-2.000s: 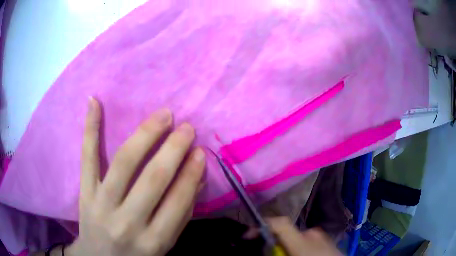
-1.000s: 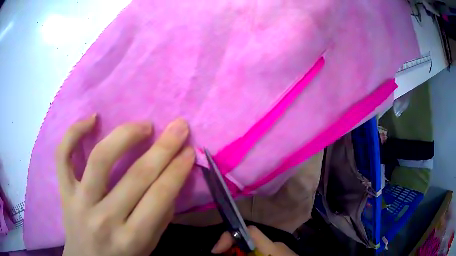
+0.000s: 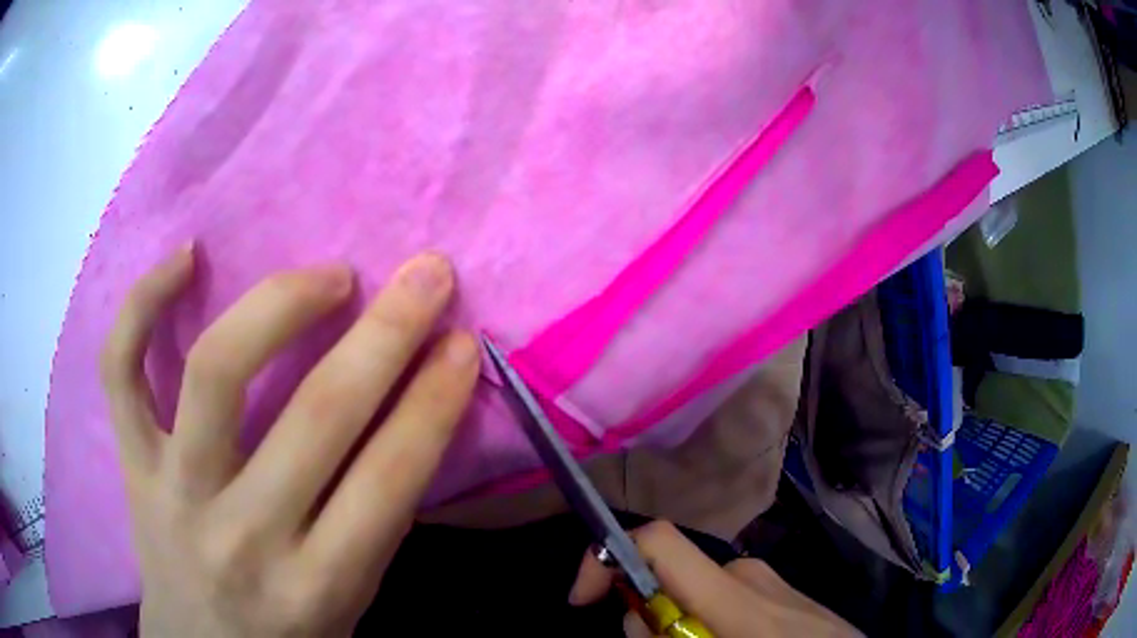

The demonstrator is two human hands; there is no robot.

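Observation:
A large pale pink garment panel (image 3: 337,162) lies over the table's front edge. A bright magenta dart fold (image 3: 673,249) narrows towards the upper right. A longer magenta band (image 3: 823,318) runs along the near edge. My left hand (image 3: 281,436) presses flat on the panel, fingers spread, left of the dart's wide end. My right hand (image 3: 705,580) holds the scissors (image 3: 561,461) by the red and yellow handles, partly cut off at the bottom. The blades look closed or nearly so. Their tip is at the dart's wide end, beside my left fingertips; whether it cuts cloth is unclear.
The white table (image 3: 125,75) shows at the left, with ruler markings (image 3: 1037,115) at its right front edge. A blue plastic basket (image 3: 997,480) and a grey-brown cloth pouch (image 3: 854,436) are at the right. Dark cloth is over the lap.
The panel, dart and band appear higher in the view. The scissor blades, apart a second ago, are now closer together, with the tip a little up and left. My left hand still presses the panel.

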